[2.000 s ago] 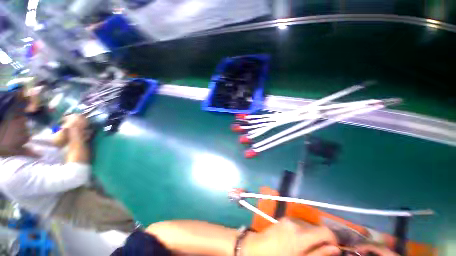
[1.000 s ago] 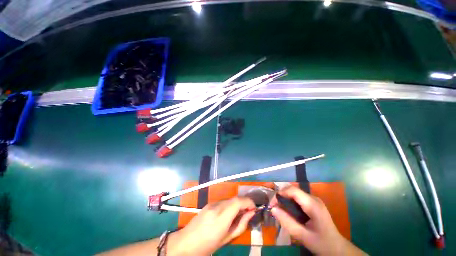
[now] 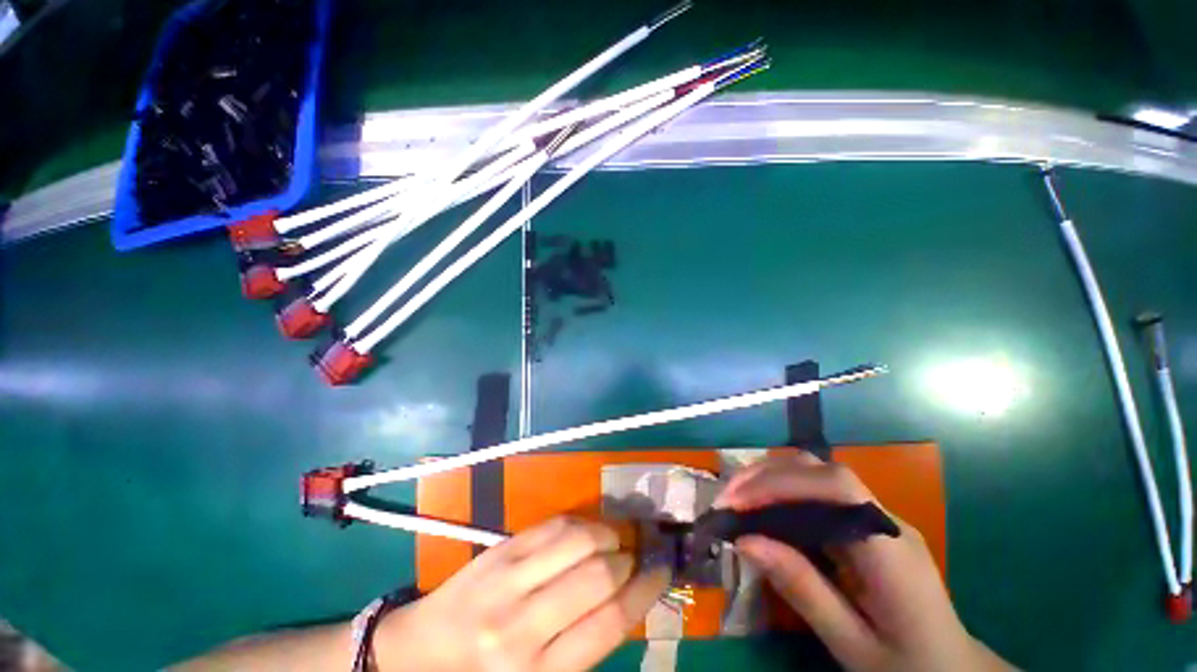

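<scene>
My left hand (image 3: 558, 597) is closed at the fixture (image 3: 696, 558) on the orange board (image 3: 453, 565); the white cable leg (image 3: 433, 528) from a red connector (image 3: 328, 491) runs under its fingers. The other white leg lies across the board's back edge. My right hand (image 3: 840, 565) holds a black pen-like tool (image 3: 820, 524), its tip at a small dark part in the fixture. Thin coloured strands (image 3: 679, 597) show just below the fixture. The exact contact of the left fingertips is hidden.
A blue bin (image 3: 310, 145) of small black parts stands back left. White cables with red connectors (image 3: 344, 362) lie beside it, across the metal rail (image 3: 893, 131). A dark pile of parts (image 3: 574, 273) lies behind the board. Another cable assembly (image 3: 1109, 328) lies at the right.
The view has moved in over the board. The right hand's black tool now lies more level, pointing left into the fixture. The left hand stays at the fixture.
</scene>
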